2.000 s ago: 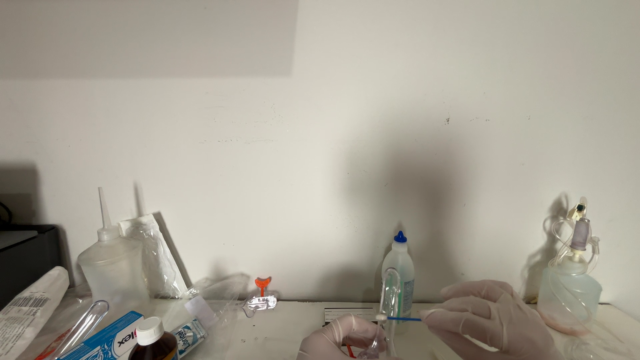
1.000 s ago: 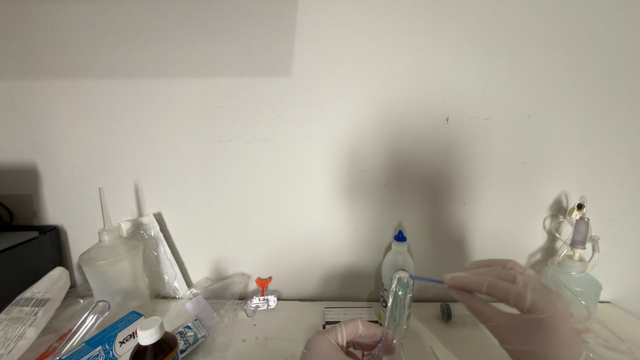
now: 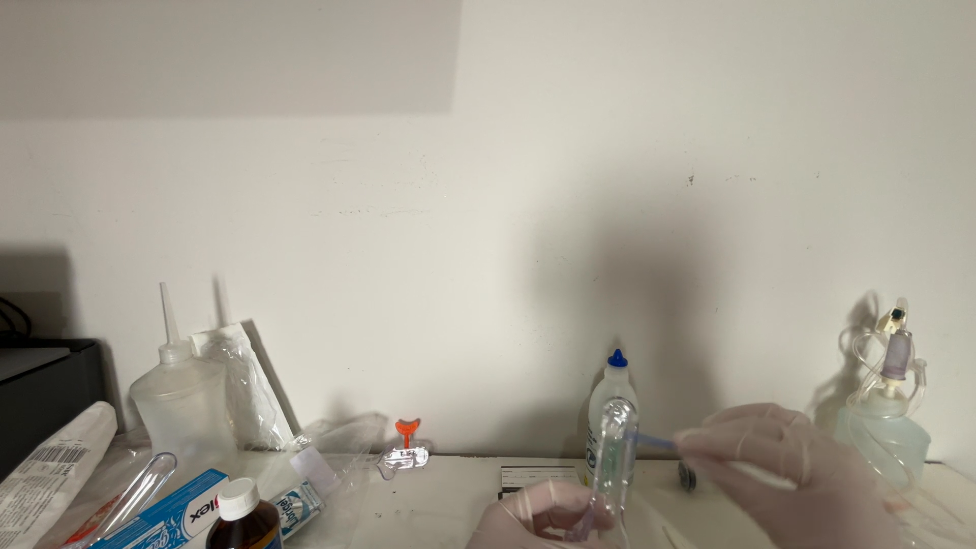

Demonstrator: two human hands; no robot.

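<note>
My left hand (image 3: 545, 515), in a pale translucent glove at the bottom edge, grips the lower part of a clear plastic speculum (image 3: 616, 450) that stands upright. To its right my right hand (image 3: 793, 473), gloved too and blurred, pinches a thin blue stick (image 3: 654, 441) between thumb and fingers. The stick points left, and its far end meets or passes behind the rounded upper part of the speculum; its tip cannot be made out. Directly behind the speculum stands a white squeeze bottle with a blue pointed cap (image 3: 618, 358).
At the left are a clear wash bottle (image 3: 179, 400), a brown bottle with a white cap (image 3: 239, 496), a blue-and-white box (image 3: 164, 511), plastic packaging and another clear tube-like piece. An orange plastic piece (image 3: 408, 431) lies mid-table; a tubed bottle (image 3: 884, 435) stands right. A wall rises behind.
My right hand has moved right and then back left with the blue stick. The speculum, lower and further left two seconds ago, is more upright in my left hand.
</note>
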